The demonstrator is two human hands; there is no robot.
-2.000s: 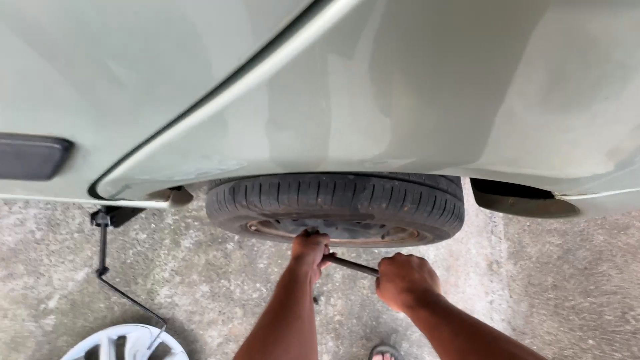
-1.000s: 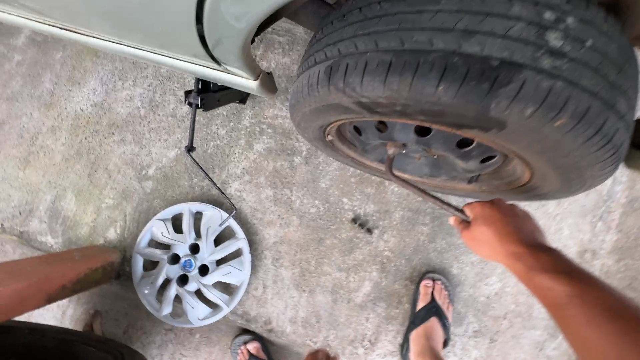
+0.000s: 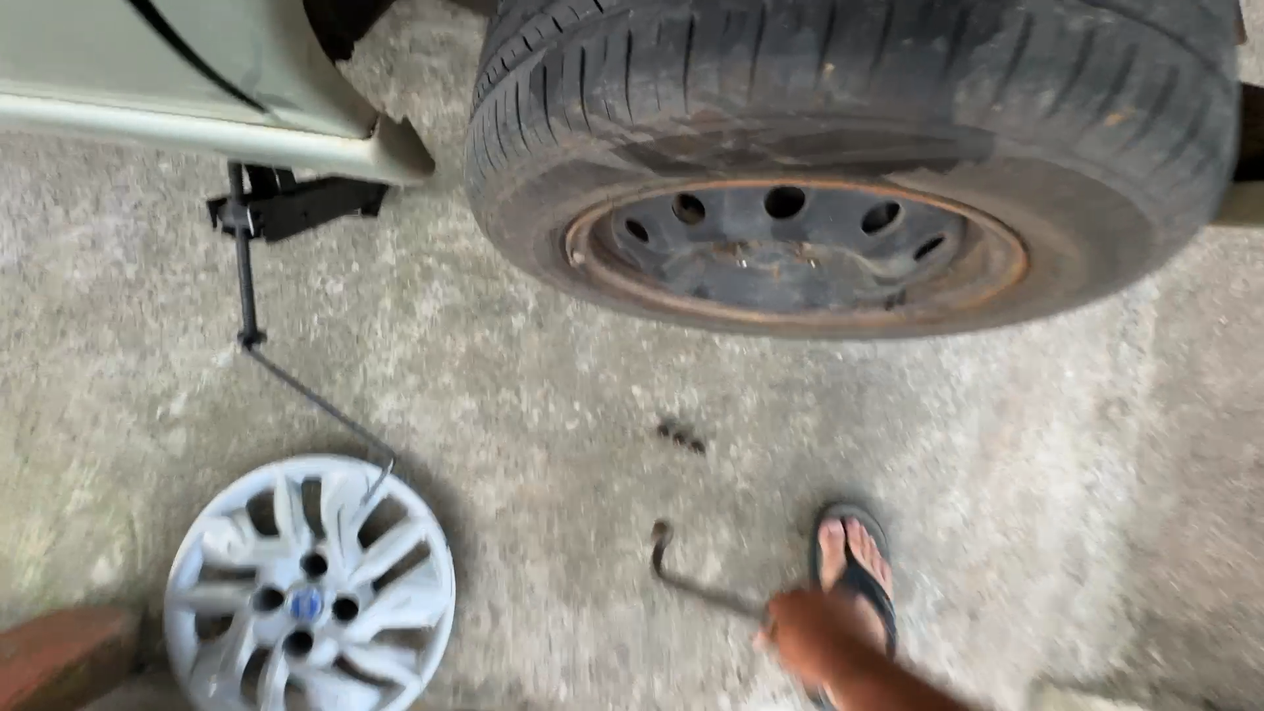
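My right hand (image 3: 815, 632) grips the end of an L-shaped lug wrench (image 3: 706, 594), low over the concrete beside my sandalled foot (image 3: 854, 563). The wrench's bent socket end points up and left, apart from the wheel. Above it stands the car wheel, a worn tire (image 3: 849, 109) on a black steel rim (image 3: 780, 276) with rusty edges. Several small dark pieces, apparently lug bolts (image 3: 680, 436), lie in a row on the ground between wheel and wrench. My left hand is out of view.
A scissor jack (image 3: 306, 205) stands under the car's sill (image 3: 188, 136) at the upper left; its crank rod (image 3: 316, 397) reaches down to a silver wheel cover (image 3: 229, 597) on the ground. A reddish-brown object (image 3: 64, 657), blurred, is at the lower left edge.
My right hand has drawn the lug wrench away from the wheel's hub and down toward my foot. Two seconds ago both hands were at the wheel; the left has left the view. The view has shifted.
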